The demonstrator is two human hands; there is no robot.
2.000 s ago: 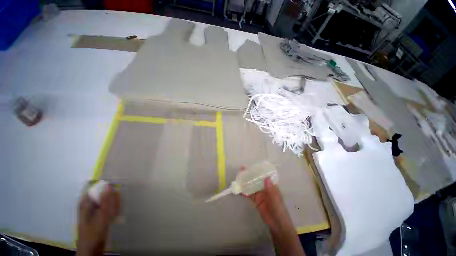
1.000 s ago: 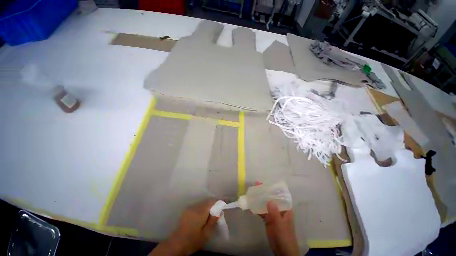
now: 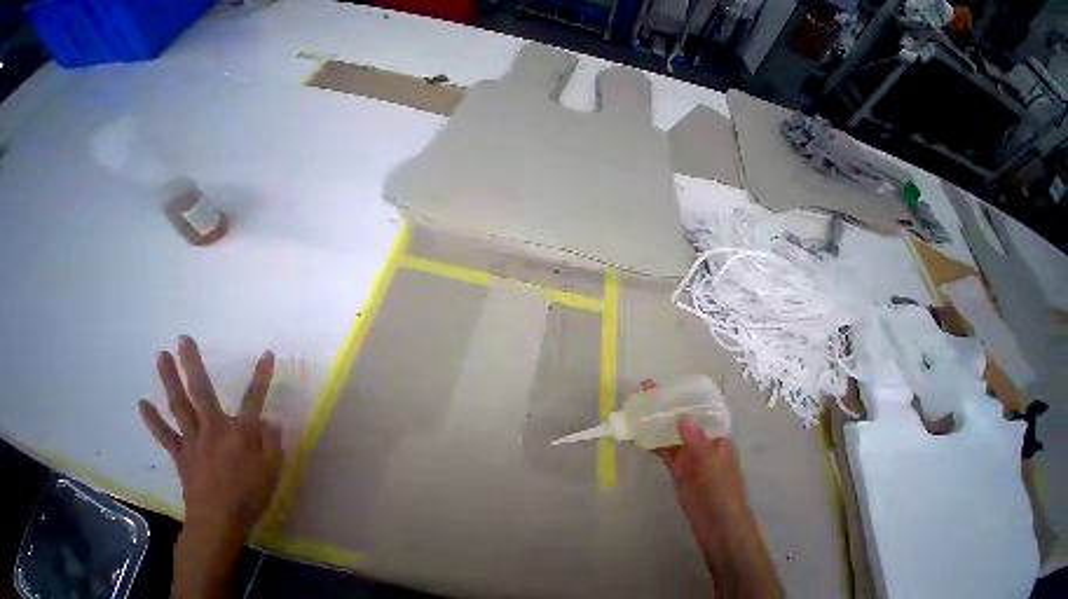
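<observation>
My right hand [image 3: 700, 459] is closed around a translucent cream-white squeeze bottle [image 3: 673, 414]. The bottle lies sideways in the hand, its long thin nozzle pointing left over the marked work area [image 3: 469, 410]. Yellow tape [image 3: 608, 386] bounds and crosses this grey-beige area. My left hand [image 3: 225, 451] is spread with fingers apart over the white surface at the left, just outside the tape. It holds nothing that I can see. Whether it touches the surface is unclear.
A small brown bottle [image 3: 196, 215] and a blurred whitish scrap [image 3: 114, 146] are at the left. Grey vest-shaped sheets [image 3: 545, 158] lie beyond the tape. White strips [image 3: 767, 310] and a stack of white panels [image 3: 943, 503] are at the right. A clear tray [image 3: 82, 544] is at lower left.
My left hand has left the nozzle tip and moved left; the white scrap it held there is gone from it. The bottle stays in my right hand, its nozzle now uncovered.
</observation>
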